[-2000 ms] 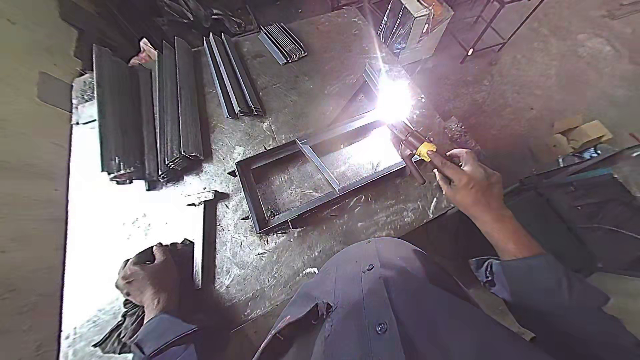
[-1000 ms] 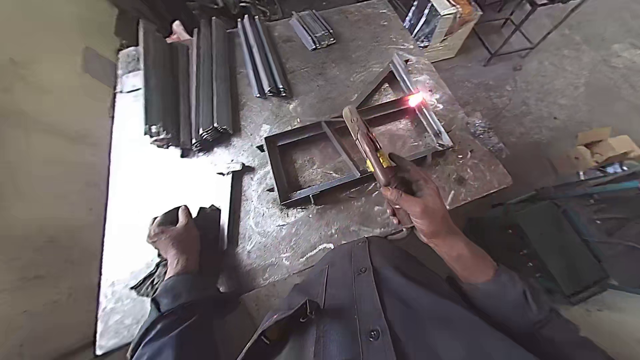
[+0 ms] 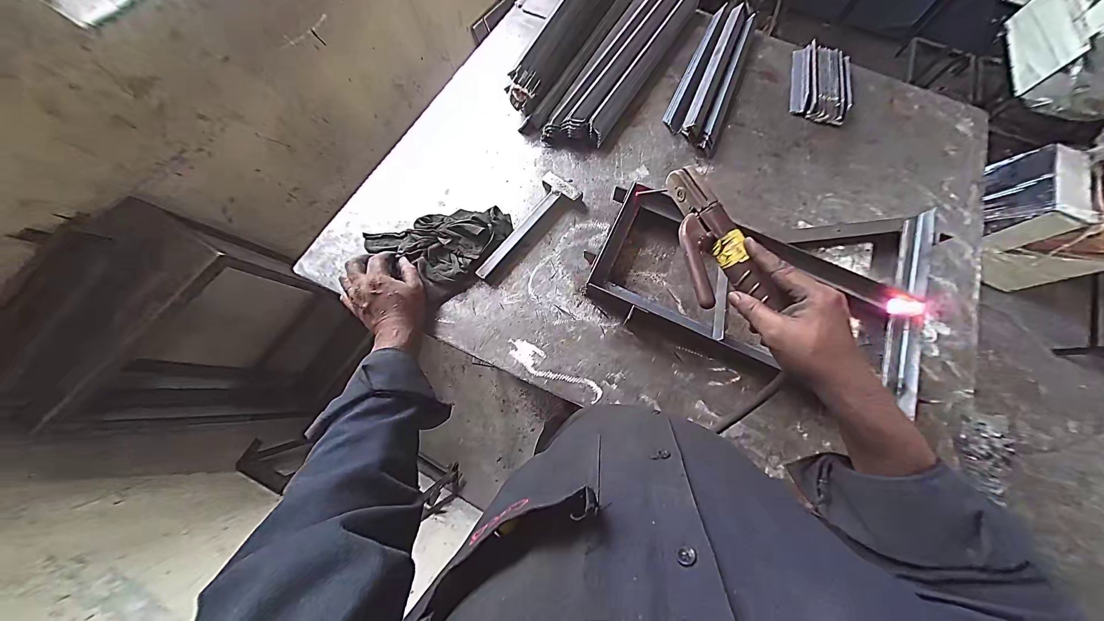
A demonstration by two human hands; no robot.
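Observation:
My right hand (image 3: 798, 323) grips a brown welding electrode holder (image 3: 711, 228) with yellow tape round its handle, raised over a frame of steel angle bars (image 3: 668, 323). A thin electrode points left from its jaws, its tip glowing faintly by the frame's left corner. A fresh weld (image 3: 906, 305) glows red where a bar meets the angle piece (image 3: 907, 345) at the frame's right end. My left hand (image 3: 384, 297) rests on a crumpled dark cloth (image 3: 453, 246) at the table's left edge; whether its fingers grip the cloth is unclear. A hammer (image 3: 530, 228) lies just right of the cloth.
Bundles of long steel angle bars (image 3: 604, 73) lie at the back of the metal table (image 3: 914, 138), with a narrower bundle (image 3: 709, 78) and a stack of short pieces (image 3: 820, 84) farther right. A box (image 3: 1035, 198) stands beyond the table's right edge. A cable (image 3: 750, 404) runs below my right hand.
The bright arc seen two seconds ago is out; the weld still glows. My right hand has drawn the holder away from it toward the frame's left part. The view has swung noticeably.

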